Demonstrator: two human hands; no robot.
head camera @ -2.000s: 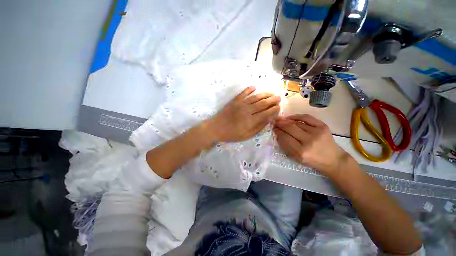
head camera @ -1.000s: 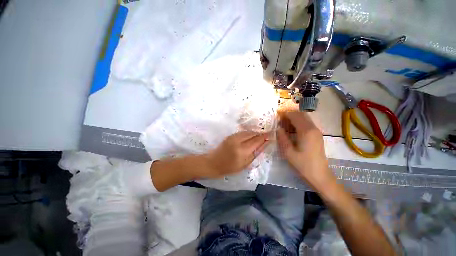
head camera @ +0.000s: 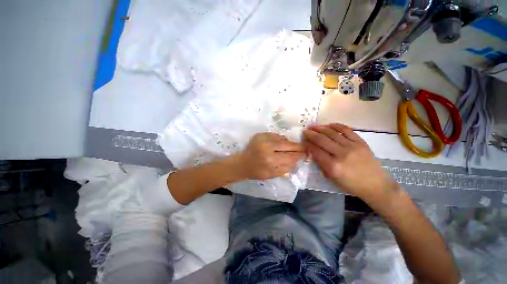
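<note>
A white eyelet fabric panel [head camera: 250,83] lies on the table, its right edge beside the needle area. My left hand [head camera: 272,156] pinches the panel's right edge between thumb and fingers. My right hand [head camera: 340,152] pinches the same edge, its fingertips meeting my left fingertips. The edge between the fingertips is partly hidden. The sewing machine [head camera: 367,28] stands above right, its lamp shining on the cloth. The presser foot area [head camera: 332,81] is just above and right of my hands.
Scissors with red and yellow handles [head camera: 425,130] lie right of the needle. Grey-lilac strips [head camera: 473,119] lie beyond them. A ruler strip [head camera: 445,178] runs along the front edge. White cloth heaps [head camera: 105,194] hang below left, more [head camera: 378,247] below right. Blue edging [head camera: 111,52] is at left.
The view has shifted. My left hand has come up against my right fingertips at the fabric edge. My right hand, blurred near the needle a second ago, is now lower, away from the needle.
</note>
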